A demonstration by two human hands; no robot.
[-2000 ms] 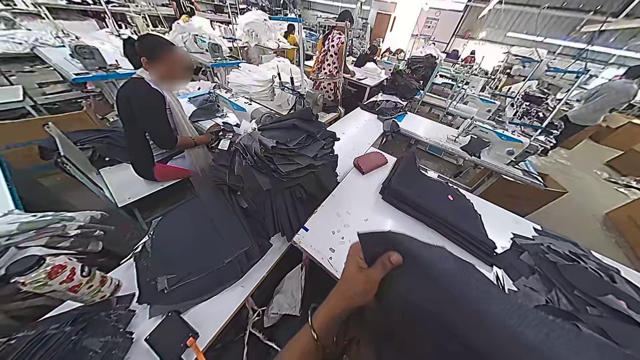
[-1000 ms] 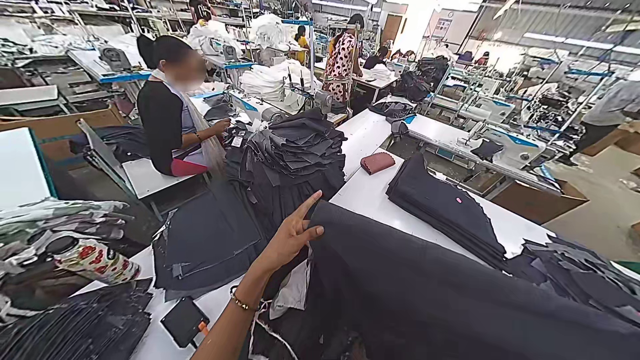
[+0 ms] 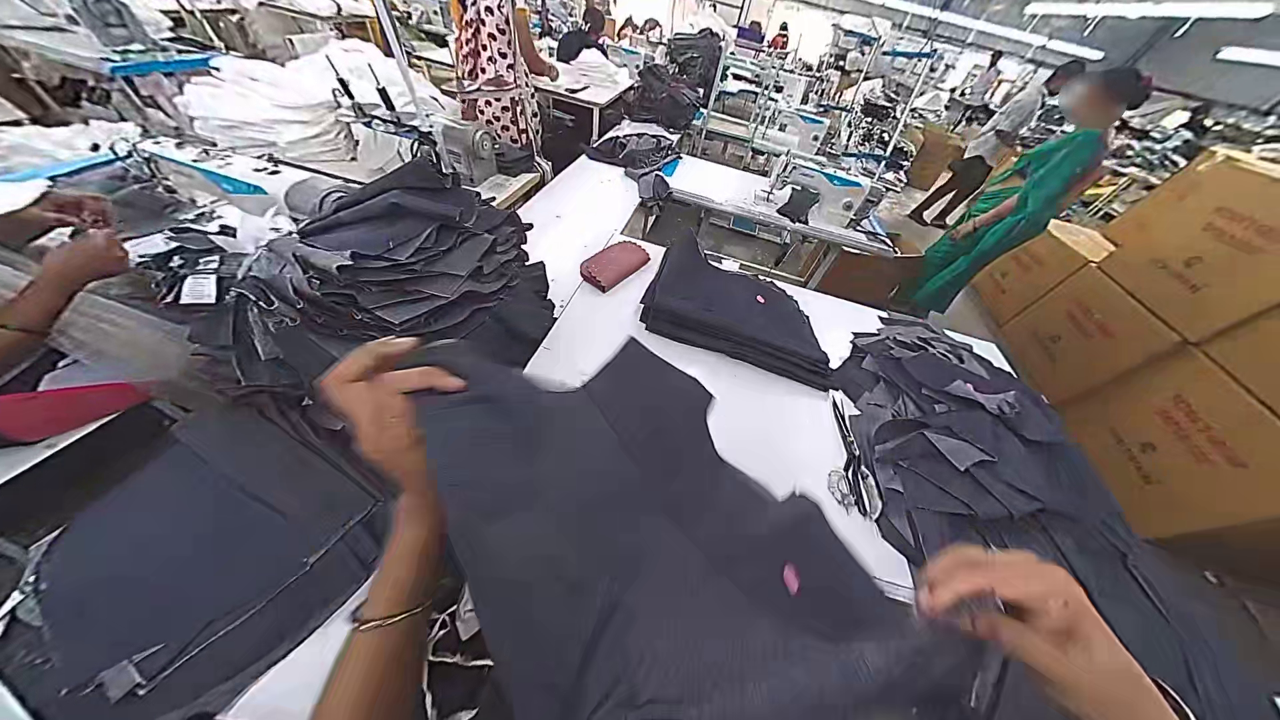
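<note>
A large dark fabric panel (image 3: 620, 520) with a small pink mark spreads between my two hands over the white table. My left hand (image 3: 390, 415) is at its upper left corner, fingers bent and the cloth edge between thumb and fingers. At the panel's lower right edge my right hand (image 3: 1010, 600), blurred, pinches the cloth; its fingertips are partly unclear. Beyond the panel lie a folded stack of dark fabric pieces (image 3: 735, 315) and a dark red case (image 3: 615, 267). Scissors (image 3: 852, 465) rest beside a heap of cut dark pieces (image 3: 950, 430) on the right.
A tall pile of dark fabric pieces (image 3: 420, 260) stands at the left, near a co-worker's hands (image 3: 85, 240). More dark panels (image 3: 190, 550) lie at lower left. Cardboard boxes (image 3: 1180, 400) are stacked at right; a person in green (image 3: 1040, 200) stands by them. Sewing machines (image 3: 825, 190) stand behind.
The view has swung right and down. My left hand, apart from the cloth with fingers spread a second ago, now has the panel's corner. My right hand has come into view at the panel's edge.
</note>
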